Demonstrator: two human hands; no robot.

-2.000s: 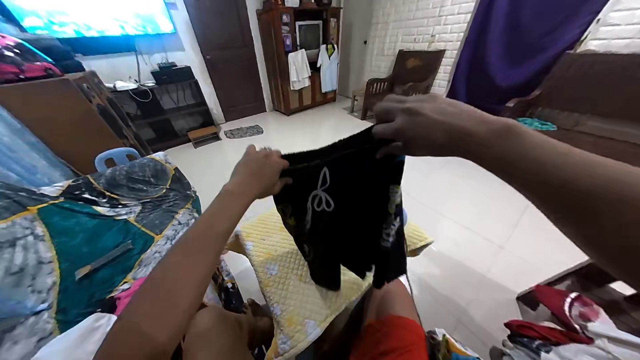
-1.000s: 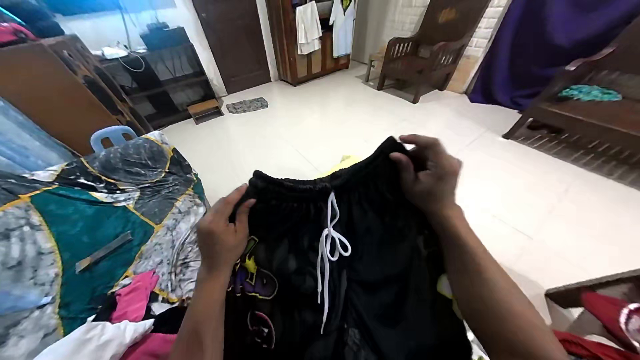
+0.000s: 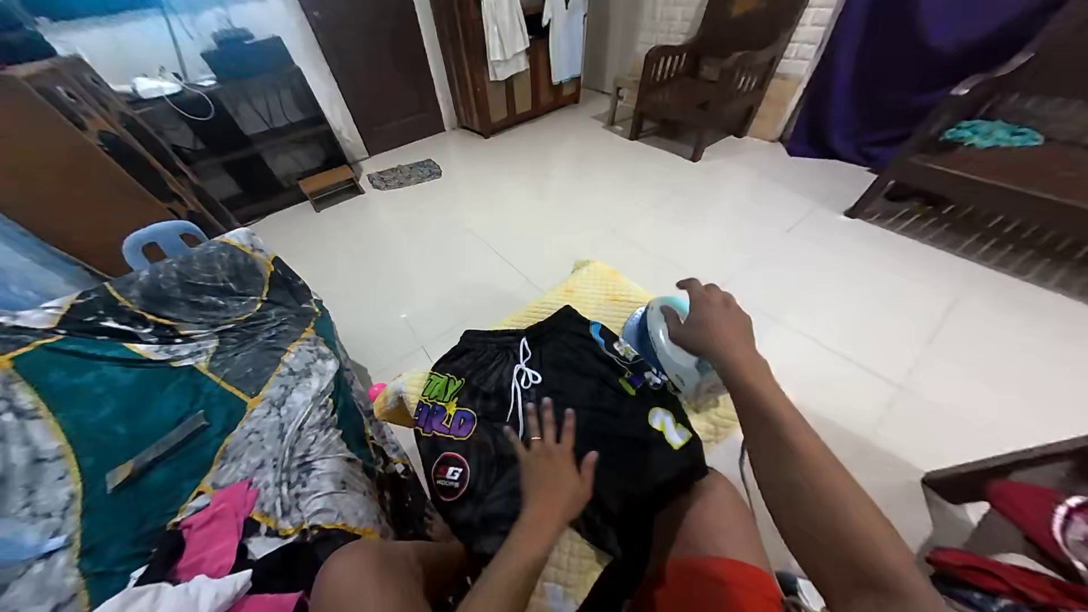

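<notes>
Black drawstring shorts (image 3: 569,399) with coloured prints lie spread over a yellow quilted cloth (image 3: 599,289), waistband away from me. My left hand (image 3: 551,463) rests on the front of the shorts just below the white drawstring, fingers spread, holding nothing. To the right of the shorts, my right hand (image 3: 714,327) is at a light blue and white clothes iron (image 3: 667,344), which stands at the edge of the shorts. The fingers curve over its near side; how firmly they close on it cannot be told.
A patterned cloth cover (image 3: 280,408) with a flat strip (image 3: 157,450) on it is at left, pink and white clothes (image 3: 217,531) below. Red clothes (image 3: 1011,544) lie at lower right. A wooden armchair (image 3: 710,81) and a wooden bench (image 3: 986,174) stand beyond.
The shorts, held up by the waistband in both hands before, now lie flat on the yellow cloth. My left hand has moved onto them, and my right hand has moved to the iron.
</notes>
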